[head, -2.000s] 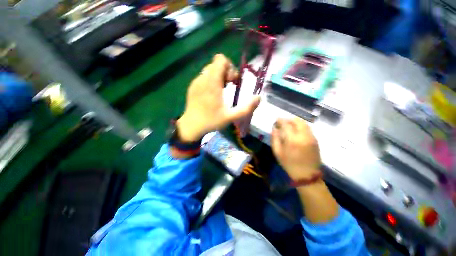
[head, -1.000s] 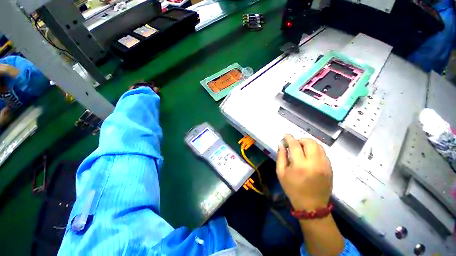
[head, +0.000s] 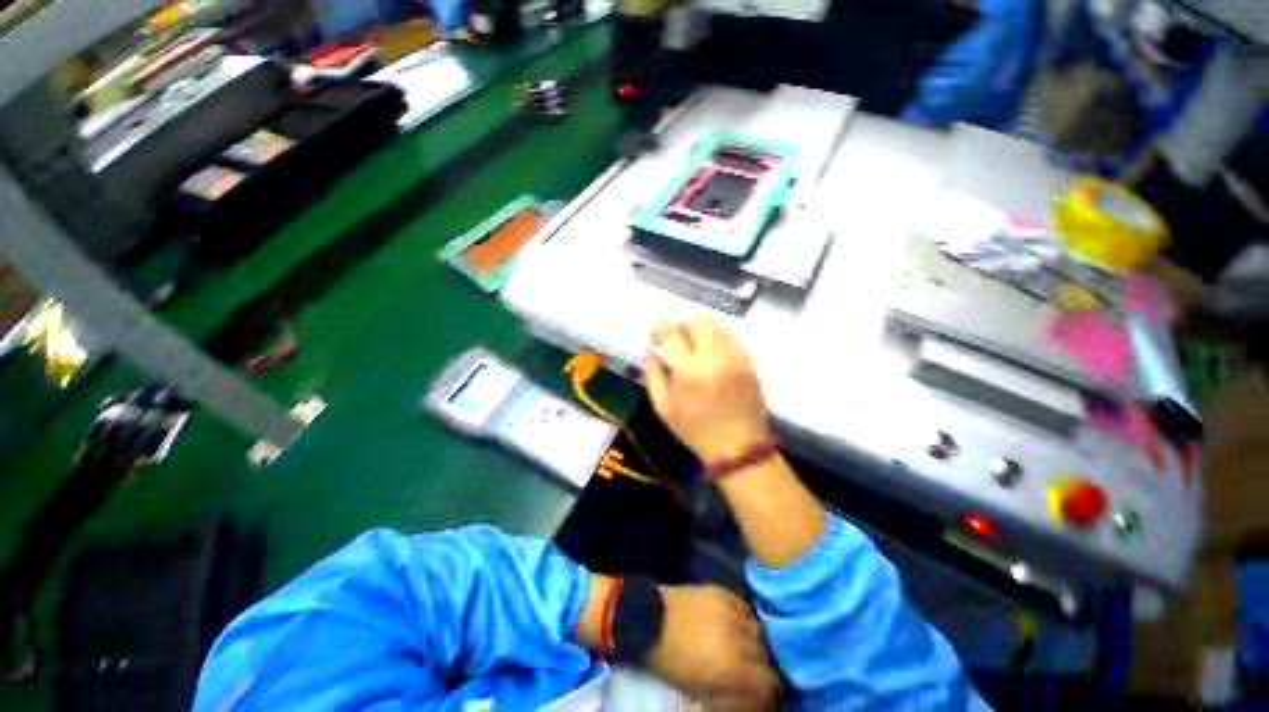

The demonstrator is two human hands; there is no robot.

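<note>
A mint-green cover frame point(head: 782, 170) lies on the black fixture on the white press table, around a pink phone frame point(head: 692, 210). My right hand point(head: 707, 390) is just in front of the fixture at the table's near edge, fingers curled; whether it holds anything small is unclear. My left hand point(head: 713, 651) is blurred at the bottom centre, close to my body by my right forearm; its fingers are unclear. A blurred, thin reddish frame-like shape point(head: 283, 342) lies on the green bench at left.
A grey-white meter point(head: 526, 417) with orange plugs lies on the green bench point(head: 365, 299). An orange-centred plate point(head: 501, 248) is behind it. A red stop button point(head: 1079, 502), metal block point(head: 995, 378) and yellow tape point(head: 1111, 223) are right. A blue-sleeved person point(head: 981, 63) is at the back.
The dark-pink frame held in my left hand two seconds ago is no longer seen there. My left arm reached out left, then came back to my body. My right hand stays near the table edge.
</note>
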